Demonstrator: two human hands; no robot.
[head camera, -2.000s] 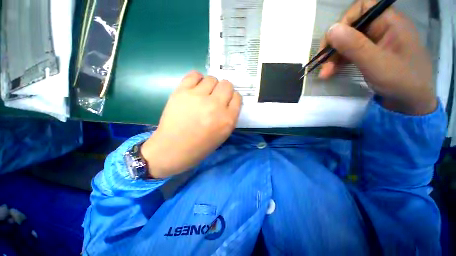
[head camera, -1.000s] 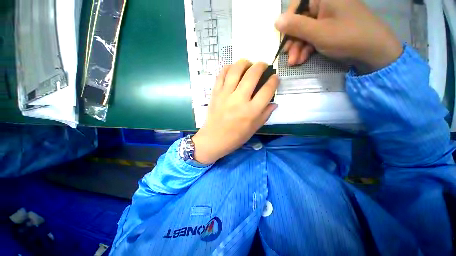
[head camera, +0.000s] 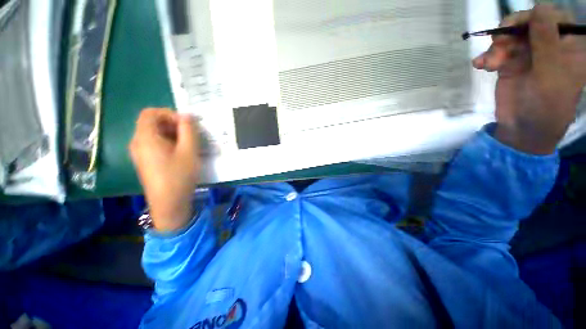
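A grey laptop bottom cover (head camera: 366, 80) with a band of vent holes lies on white sheets in front of me. A long white release liner strip (head camera: 245, 58) lies across it, with a black die-cut sheet (head camera: 257, 126) at its near end. My right hand (head camera: 536, 77) is blurred at the right, off the cover, holding the black tweezers (head camera: 495, 31) with their tips pointing left. My left hand (head camera: 165, 164) is at the near left edge of the cover, fingers curled, thumb and forefinger close together. Whether it pinches something small cannot be seen.
Bagged black strips (head camera: 85, 90) in clear plastic lie on the green mat (head camera: 132, 77) at left. Another grey cover (head camera: 22, 96) on white sheets stands at the far left. The bench's near edge runs in front of my blue smock.
My left hand has left the black sheet and moved left, uncovering it. My right hand with the tweezers has moved right, off the cover. The view has shifted, so the cover appears further left and tilted.
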